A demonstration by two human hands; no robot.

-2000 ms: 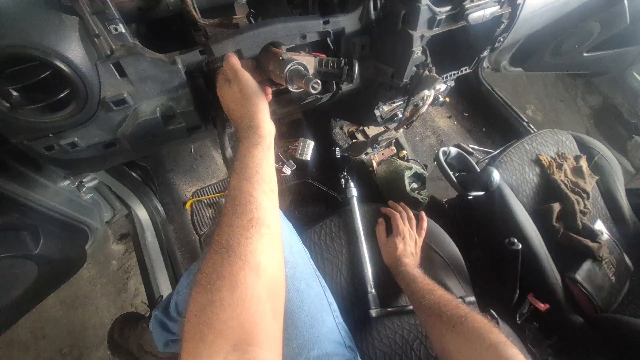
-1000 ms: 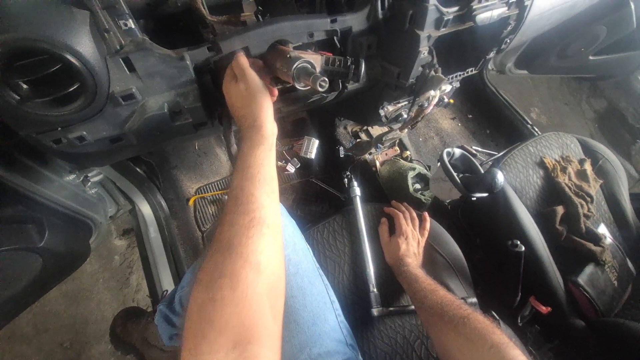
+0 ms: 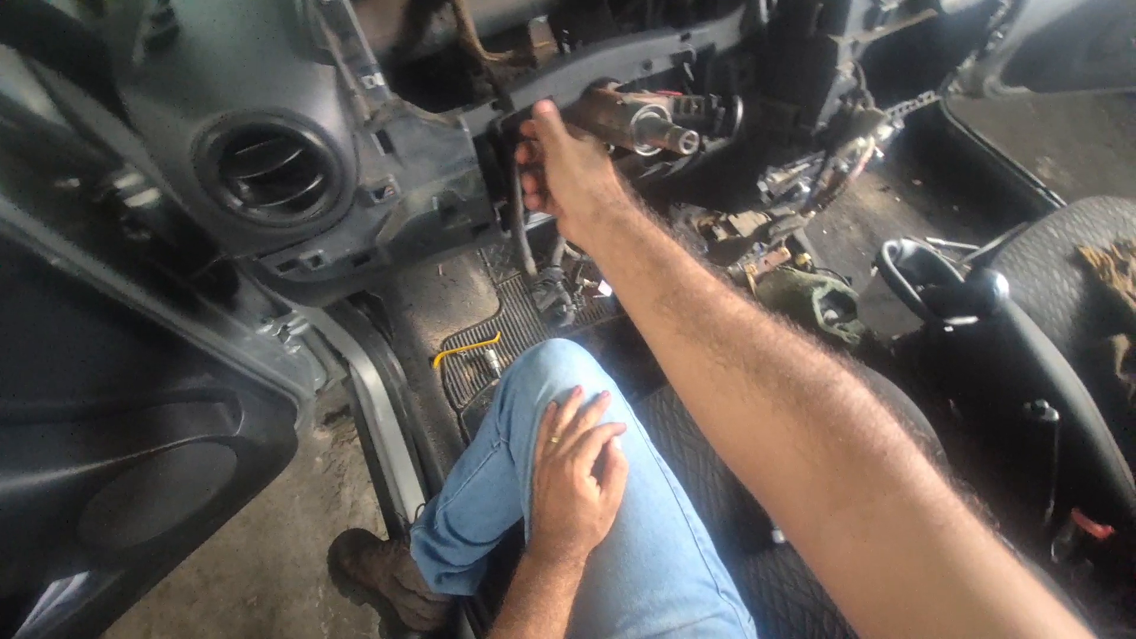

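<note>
My left hand (image 3: 577,470), with a ring on one finger, rests flat on my jeans (image 3: 670,524) just above the knee, fingers spread and holding nothing. Stretched forward, my right hand (image 3: 568,173) is beside the bare steering column shaft (image 3: 661,133), at its left. Its fingers are partly curled next to a dark hose or cable (image 3: 519,222); whether they grip anything cannot be told. Below the hand, wiring connectors (image 3: 555,297) hang over the footwell. A yellow strip-like piece (image 3: 466,349) and a small metal socket-like part (image 3: 493,359) lie on the ribbed mat.
The stripped dashboard (image 3: 426,195) with a round air vent (image 3: 271,169) spans the front. At the left is the door panel (image 3: 133,426). Right of my arm are loose wiring (image 3: 839,169), a green cloth-like item (image 3: 803,302), the gear lever boot area and the handbrake lever (image 3: 1043,413).
My left hand has gone from beside the steering column to my knee. My right hand has left the seat and now reaches to the column. The view has shifted left.
</note>
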